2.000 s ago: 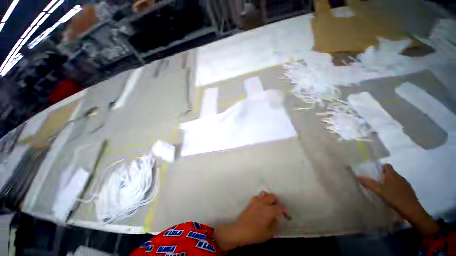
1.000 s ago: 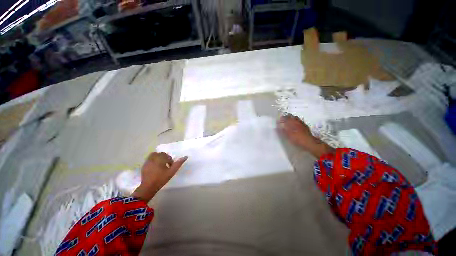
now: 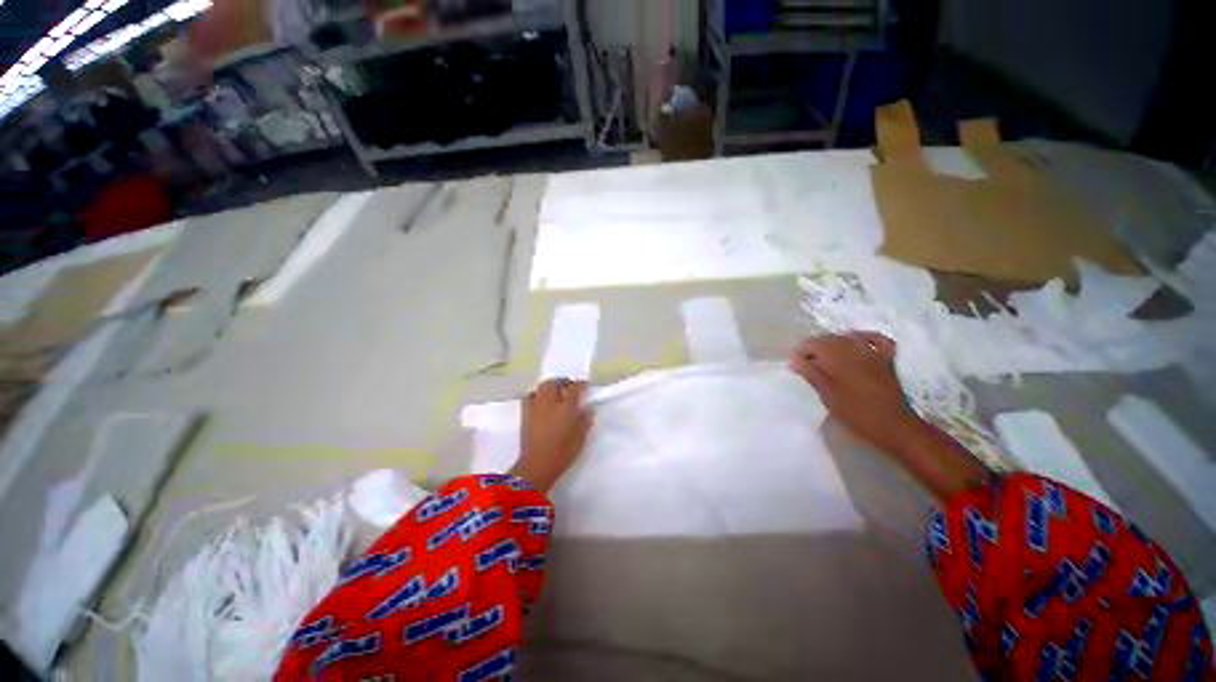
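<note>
A white body piece (image 3: 707, 466) lies in front of me, its two straps pointing away. Its upper edge looks folded or layered between the straps. My left hand (image 3: 555, 429) is on the piece at the base of the left strap, fingers bent down on the fabric; whether it pinches the cloth is hard to tell. My right hand (image 3: 854, 380) is at the upper right corner, its fingertips closed on the fabric edge.
White cord bundle (image 3: 254, 586) and small crumpled cloth (image 3: 387, 496) lie left. Curly trimmings (image 3: 920, 349) and two-strap white panels (image 3: 1047, 446) lie right. A brown cardboard template (image 3: 994, 213) is far right, a white sheet (image 3: 667, 227) behind.
My left hand has moved right, from the piece's left corner to the left strap's base. My right hand remains at the upper right corner. The view has shifted.
</note>
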